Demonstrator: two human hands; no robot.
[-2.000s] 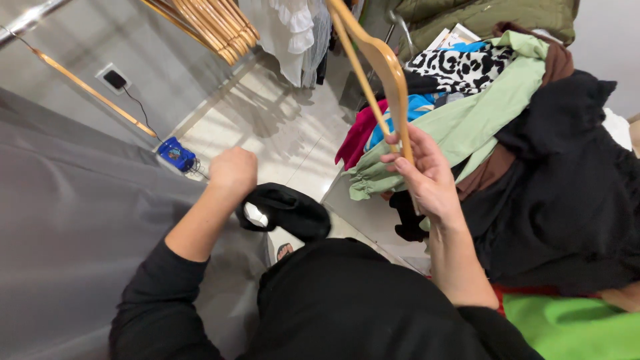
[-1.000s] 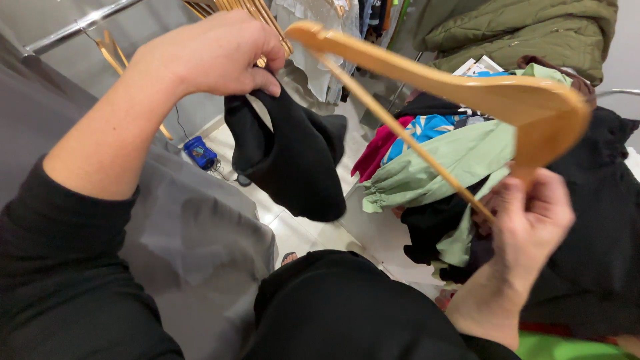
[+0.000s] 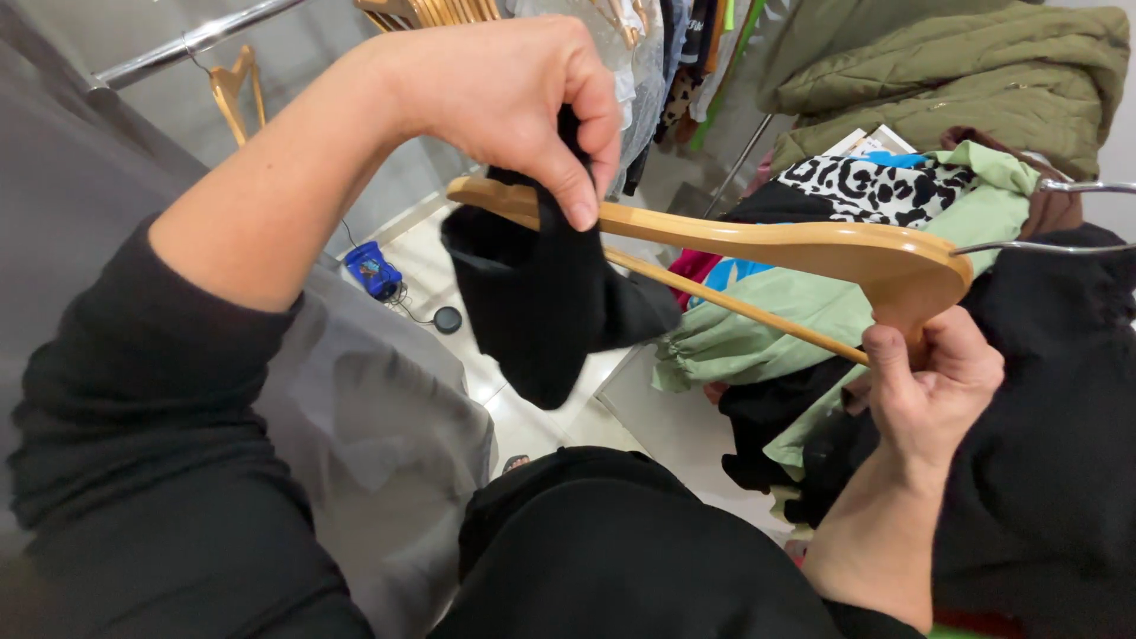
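My left hand (image 3: 524, 115) pinches the upper edge of a small black garment (image 3: 541, 311), whose exact kind I cannot tell. The far end of a wooden clothes hanger (image 3: 763, 235) passes through or behind the black cloth, just below my left fingers. My right hand (image 3: 932, 390) grips the hanger near its middle, beside the metal hook, which points to the right. The hanger's thin wooden bar runs below its curved shoulder, and part of that bar is hidden behind the cloth. The garment hangs down over the tiled floor.
Clothes, among them a light green garment (image 3: 763, 311) and a leopard-print one (image 3: 874, 191), lie heaped on the right below an olive quilted jacket (image 3: 958, 80). A metal rail (image 3: 204, 40) holds a wooden hanger (image 3: 235, 93) at upper left. A grey curtain (image 3: 373, 426) hangs left; a blue object (image 3: 373, 271) is on the floor.
The black garment has risen with my left hand and come onto the hanger's end. The hanger has swung from nearly upright to lying across the view in my right hand.
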